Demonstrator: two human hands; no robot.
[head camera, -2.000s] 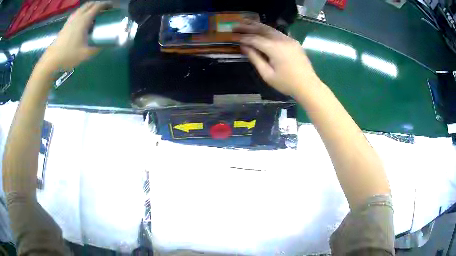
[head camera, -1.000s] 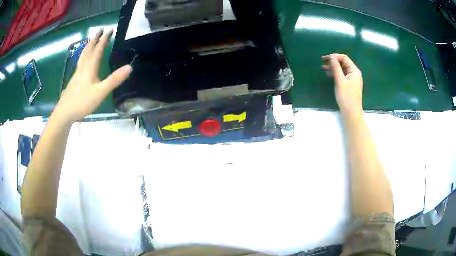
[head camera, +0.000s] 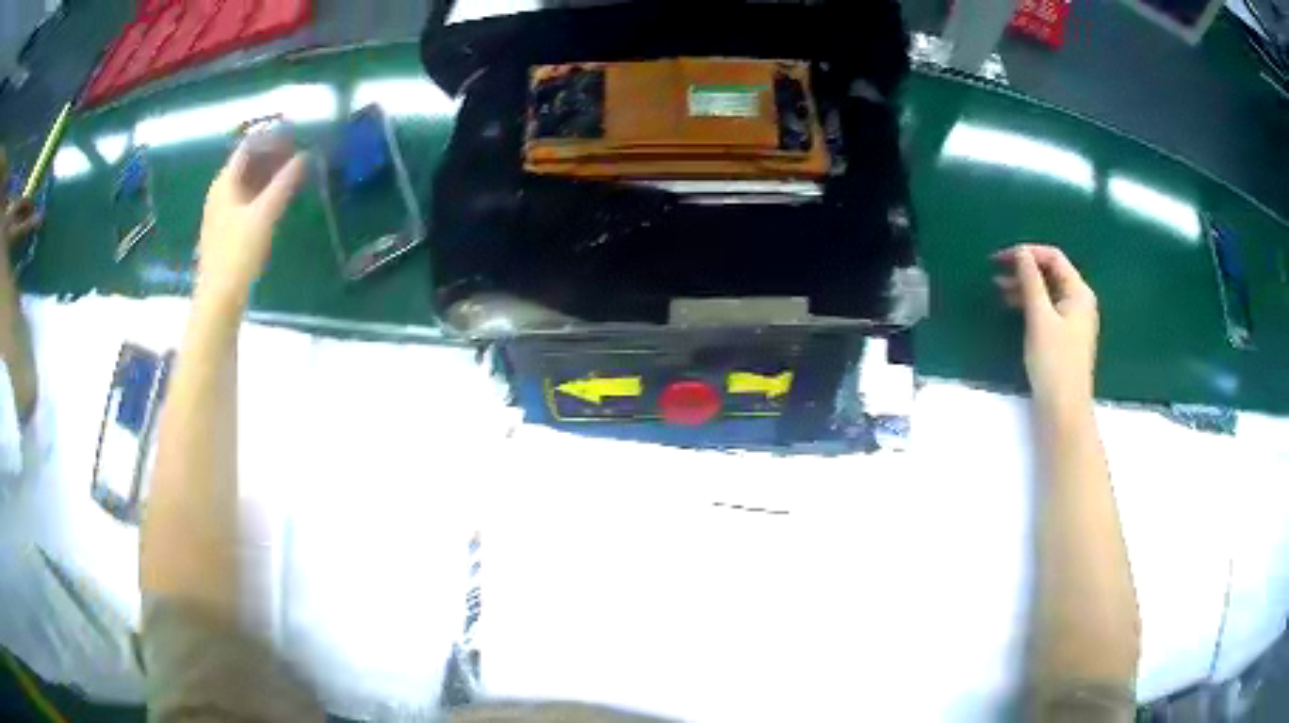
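Observation:
The orange-brown fixture (head camera: 650, 119) with a pale green label sits uncovered on the black press (head camera: 594, 254), with no workpiece on it. A see-through phone frame with a blue patch (head camera: 371, 191) lies on the green belt left of the press. My left hand (head camera: 248, 212) is blurred over the belt, left of that frame, with thumb and fingers apart and nothing clearly held. My right hand (head camera: 1053, 311) is over the belt right of the press, loosely curled and apparently empty.
More frames lie on the belt at left (head camera: 134, 205) and far right (head camera: 1230, 280). Phone pieces (head camera: 127, 424) lie on the white cover (head camera: 749, 593) at left. A red tray (head camera: 198, 43) is upper left. Another person's hand (head camera: 20, 219) shows at the left edge.
The grey press head that hid the fixture is out of view and the fixture shows again. The workpiece seen on it earlier is gone. The view has shifted, moving the press rightward.

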